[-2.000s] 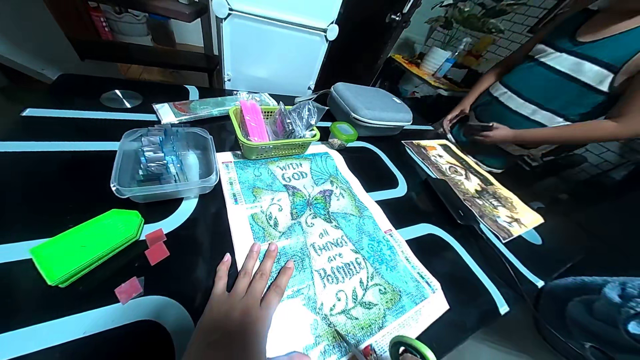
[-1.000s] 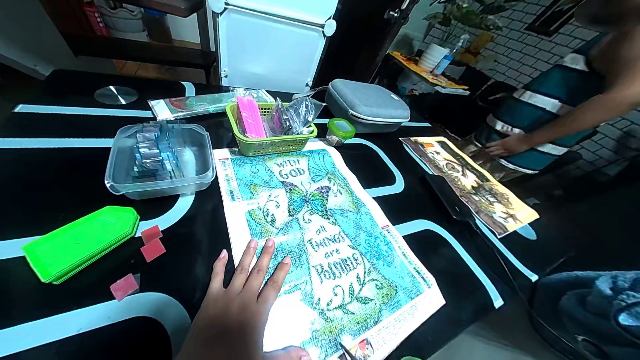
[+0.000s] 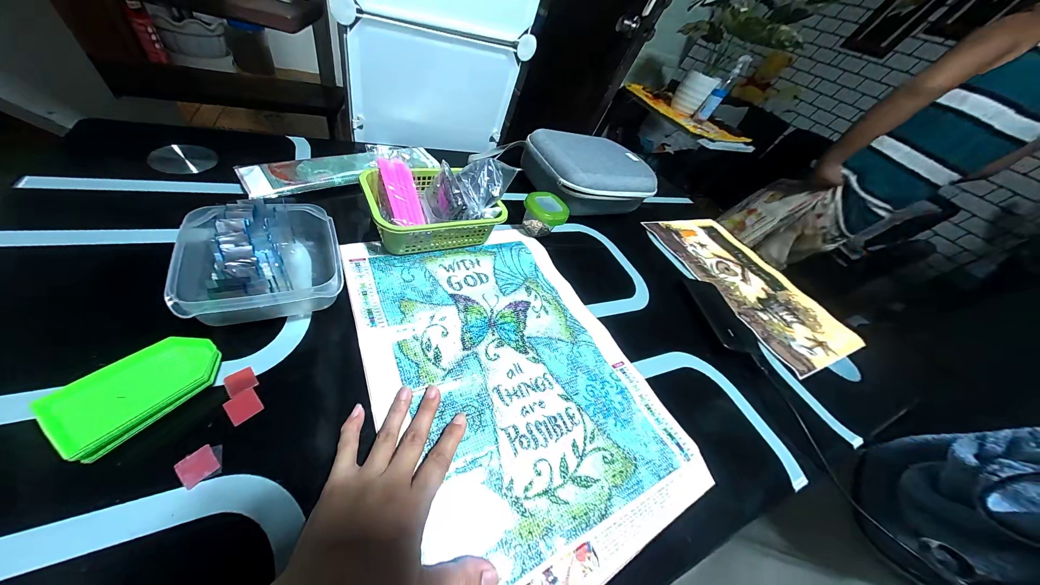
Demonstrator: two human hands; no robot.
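Note:
My left hand (image 3: pixel 390 496) lies palm down with fingers spread on the lower left edge of a diamond painting canvas (image 3: pixel 561 325), which shows a butterfly, leaves and lettering on blue. A bright glare whitens the canvas beside the thumb. My right hand is out of the frame. Behind the canvas stands a green plastic basket (image 3: pixel 439 236) with pink pieces and plastic bags in it. A clear plastic container (image 3: pixel 252 305) of small bags is at its left. Nearer on the left are stacked green plastic trays (image 3: pixel 130 394) and red wax squares (image 3: pixel 242 396).
Farther back are a grey zippered case (image 3: pixel 589 166), a small green-lidded container (image 3: pixel 546 210) and a packaged sheet (image 3: pixel 301 175). On the right, a second picture (image 3: pixel 756 292) lies by a black device (image 3: pixel 719 317) with a cable. A person in a striped top (image 3: pixel 934 154) stands beyond.
The pointed tool tip and green-rimmed item at the canvas's lower edge are out of view. The other person has moved back from the second picture and now holds patterned fabric.

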